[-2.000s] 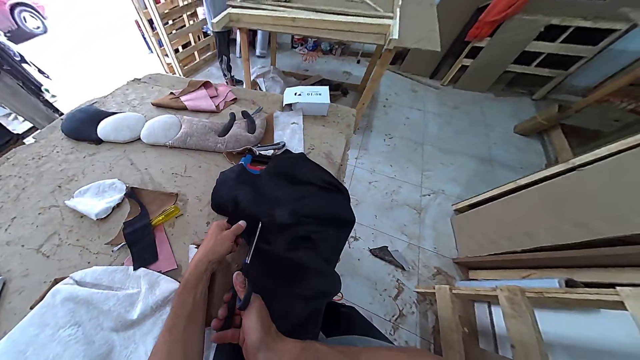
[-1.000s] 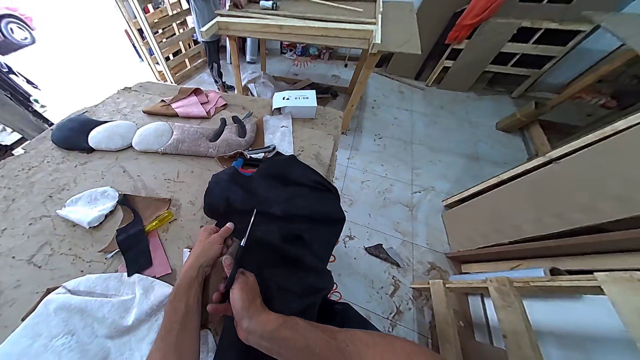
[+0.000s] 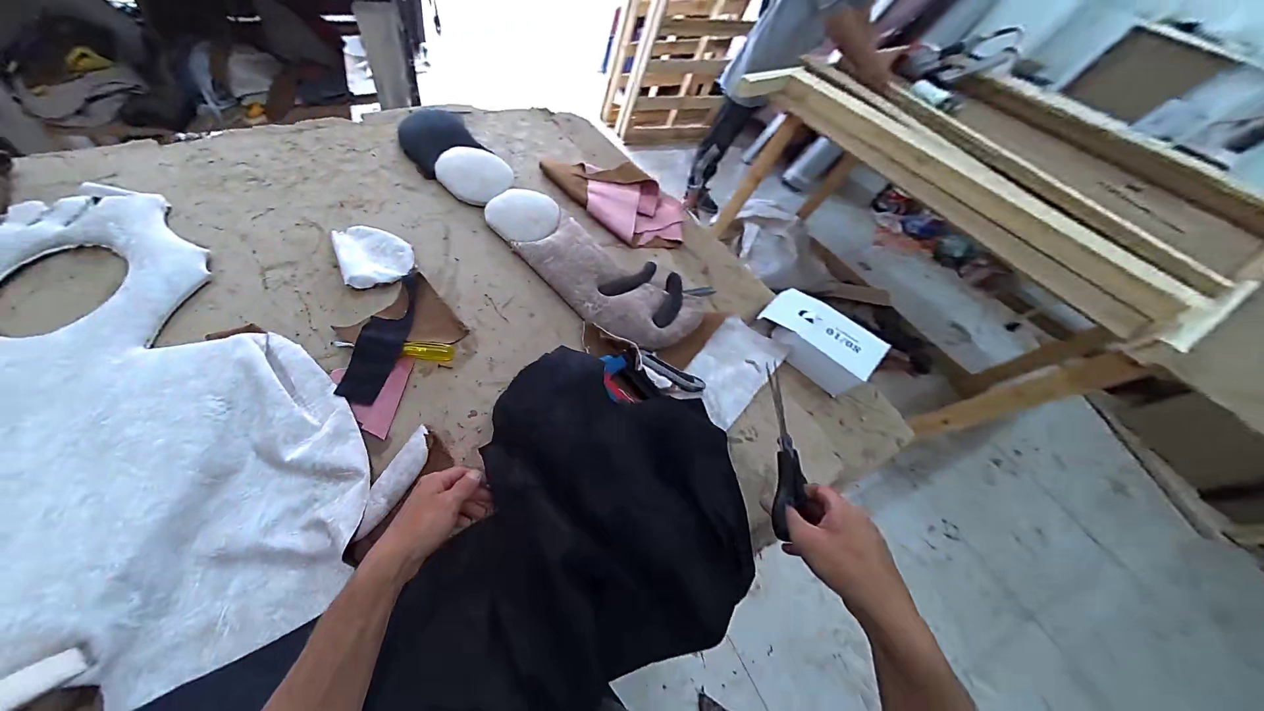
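A large piece of black fabric [image 3: 602, 513] lies over the near edge of the table and hangs down toward me. My left hand [image 3: 444, 509] pinches its left edge between thumb and fingers. Off the fabric's right side, my right hand [image 3: 834, 533] holds black-handled scissors [image 3: 783, 464], blades pointing up and away, apparently closed. Beyond the fabric are a utility knife [image 3: 673, 373], partly covered things in blue and red, and a white sheet [image 3: 736, 370]. White plush fabric [image 3: 178, 464] spreads at the left, next to a rolled white strip [image 3: 397, 481].
On the worktable [image 3: 267, 197] lie a stuffed plush piece [image 3: 583, 267], folded pink fabric [image 3: 632, 202], scraps with a yellow-handled tool [image 3: 428, 352] and a white box [image 3: 825, 341]. A person [image 3: 780, 59] stands by a wooden frame [image 3: 987, 188] at the upper right.
My right hand has moved right with the scissors, away from the black fabric and from my left hand. The view has swung left.
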